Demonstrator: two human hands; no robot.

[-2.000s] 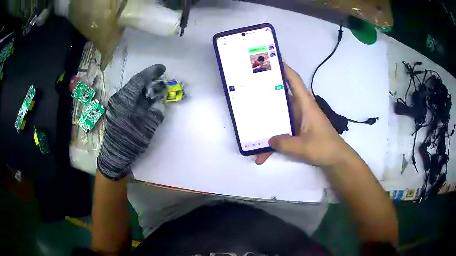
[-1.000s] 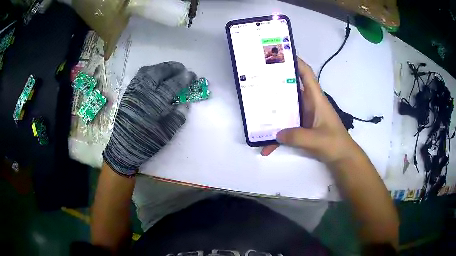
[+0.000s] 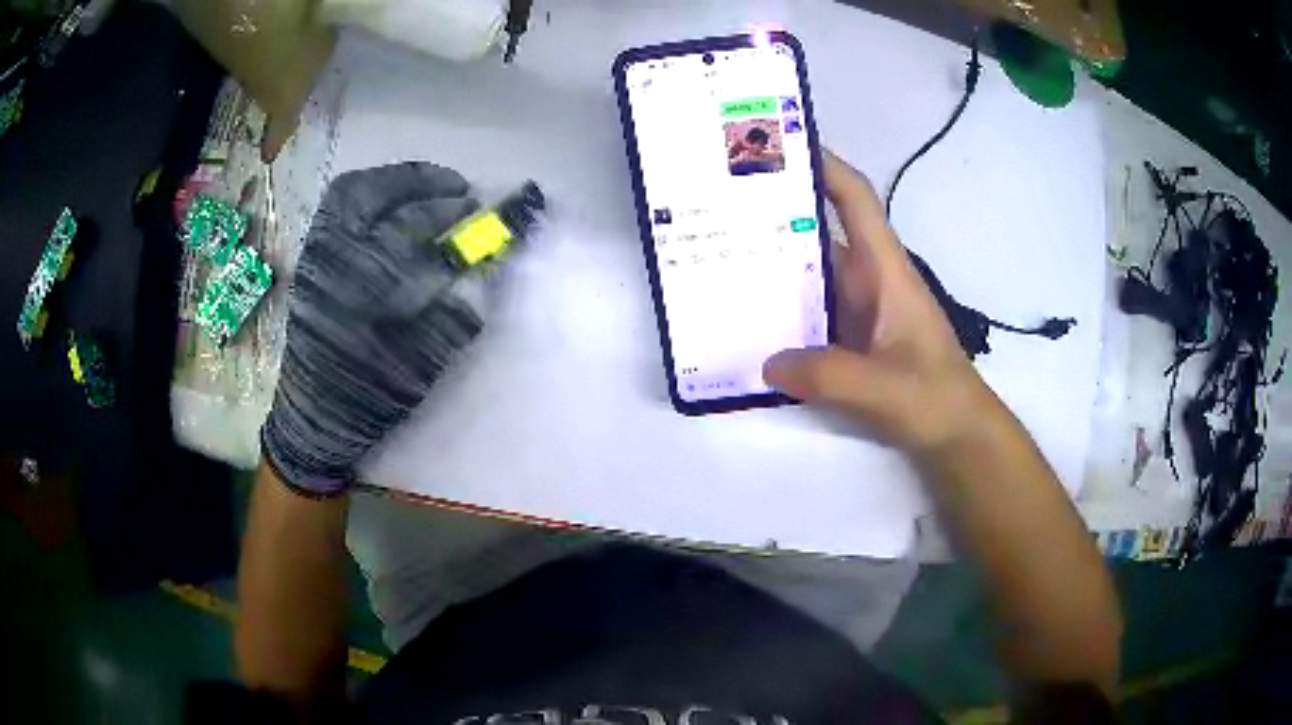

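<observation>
My left hand (image 3: 371, 319), in a grey-black striped knit glove, holds a circuit board (image 3: 483, 240) between its fingertips over the left part of the white sheet. The board's component side with a yellow block shows; it is slightly blurred. My bare right hand (image 3: 893, 340) holds a smartphone (image 3: 730, 234) upright over the middle of the sheet, with its lit screen facing me and my thumb on the lower right of the screen. A black cord (image 3: 947, 138) lies partly hidden behind my right hand, its plug end showing to the right.
Two green boards (image 3: 231, 293) lie on the papered strip at left, others on the black surface (image 3: 131, 269). A tangled cord pile (image 3: 1221, 340) lies at right. A dark iron tip (image 3: 519, 26) and white tube (image 3: 425, 21) are at the top. A brown board (image 3: 1049, 21) is top right.
The board in my left hand has turned from yellow component side to green solder side and back. The phone stays in my right hand; its screen content has changed slightly.
</observation>
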